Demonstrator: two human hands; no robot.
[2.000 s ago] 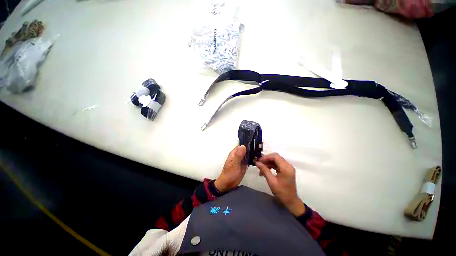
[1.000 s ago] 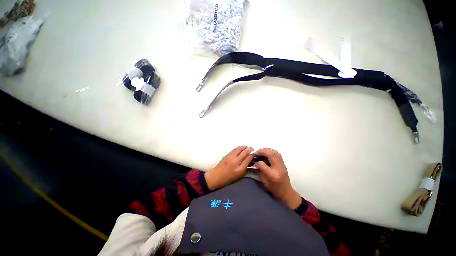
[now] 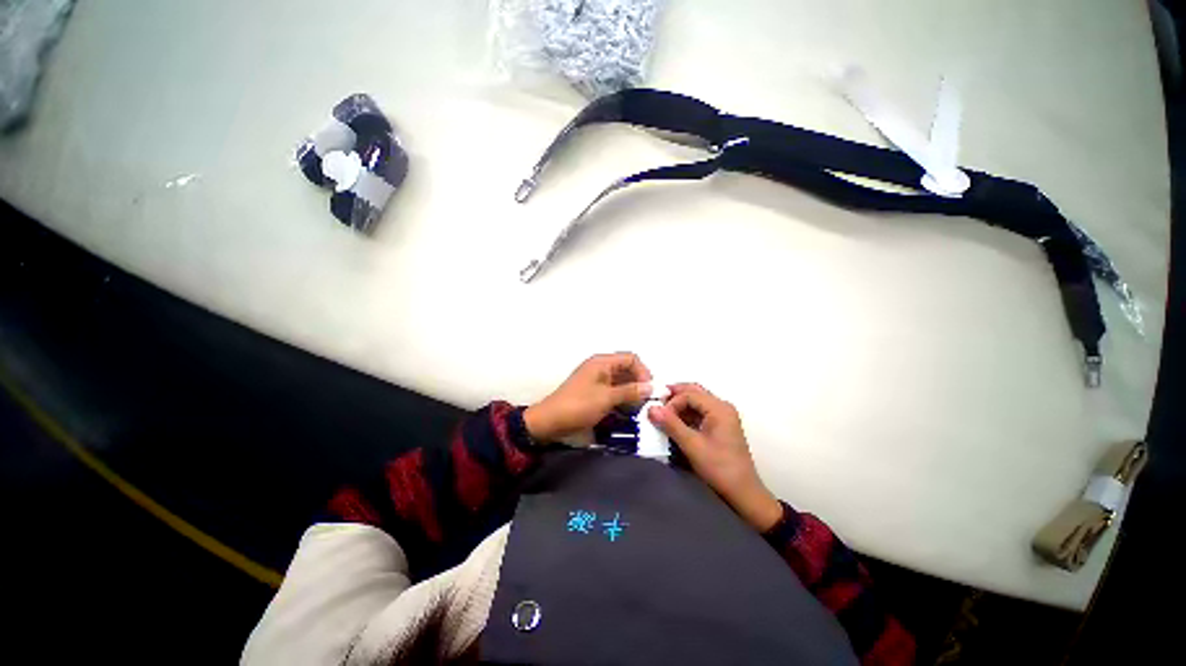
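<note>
My left hand (image 3: 592, 397) and my right hand (image 3: 702, 429) are close together at the table's near edge, against my apron. Between them is a black rolled strap (image 3: 624, 432), mostly hidden by my fingers and the apron. A white paper band (image 3: 653, 432) lies across the roll, and the fingertips of both hands pinch its upper end. Two black straps (image 3: 819, 163) lie side by side on the table beyond my hands, with silver hooks at their ends. Two loose white paper bands (image 3: 943, 150) lie on the straps, joined by a round white piece.
Banded black rolls (image 3: 354, 163) sit on the table (image 3: 429, 299) at left. A clear bag of small white pieces (image 3: 592, 39) is at the far centre. A khaki strap bundle (image 3: 1090, 507) lies at the right edge. Part of another clear bag (image 3: 26, 52) shows far left.
The roll, first held upright above the table edge, is now low against my apron with a white band across it. The view has shifted, so the table items sit higher in the picture.
</note>
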